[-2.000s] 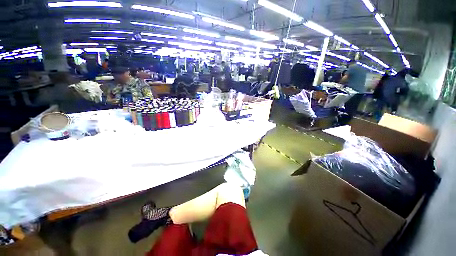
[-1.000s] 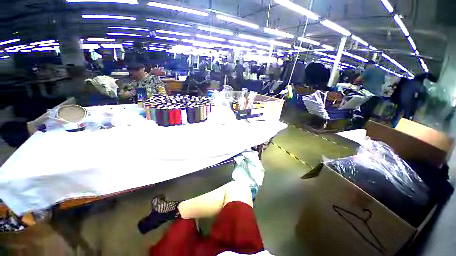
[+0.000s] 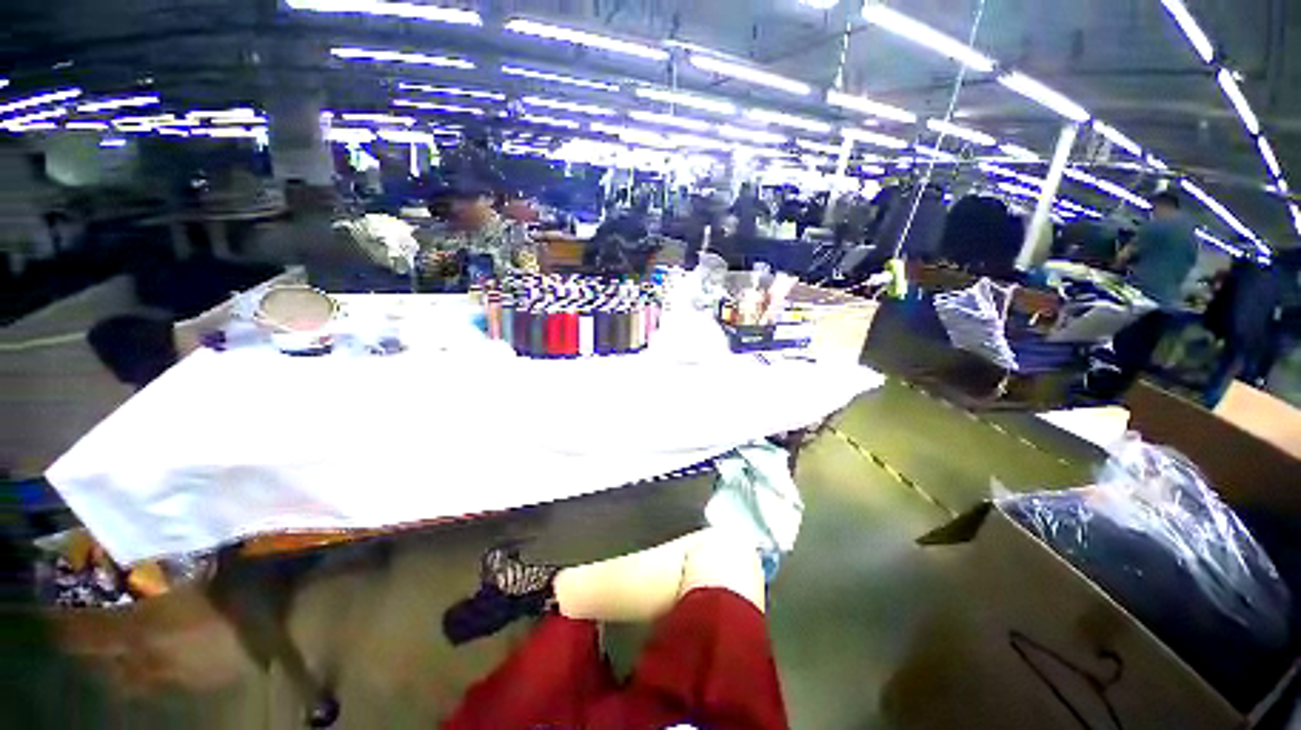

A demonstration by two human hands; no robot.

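Neither of my hands is in the picture. Nearest in front is a table with a white cover [image 3: 428, 428]. A dense block of upright thread spools [image 3: 574, 325] stands towards its far side, with red, grey and brown sides. A dark tray with upright sticks [image 3: 765, 317] is right of the spools, and clear jar-like items [image 3: 699, 292] stand between them. A tan-rimmed pale disc [image 3: 297, 310] lies at the far left of the table. A light green cloth [image 3: 756, 499] hangs at the table's right edge by my knee.
A carton with a hanger drawing [image 3: 1049, 628] stands at the right, holding shiny plastic [image 3: 1184, 528] over dark goods. A low box of mixed items [image 3: 93, 582] is under the table's left end. A person [image 3: 478, 235] is across the table; another person [image 3: 1167, 254] stands far right. Yellow-black floor tape [image 3: 899, 471] runs between.
The view has turned left, so the table, spools and cartons sit further right in the picture. More of the left side shows. No hand has come into view.
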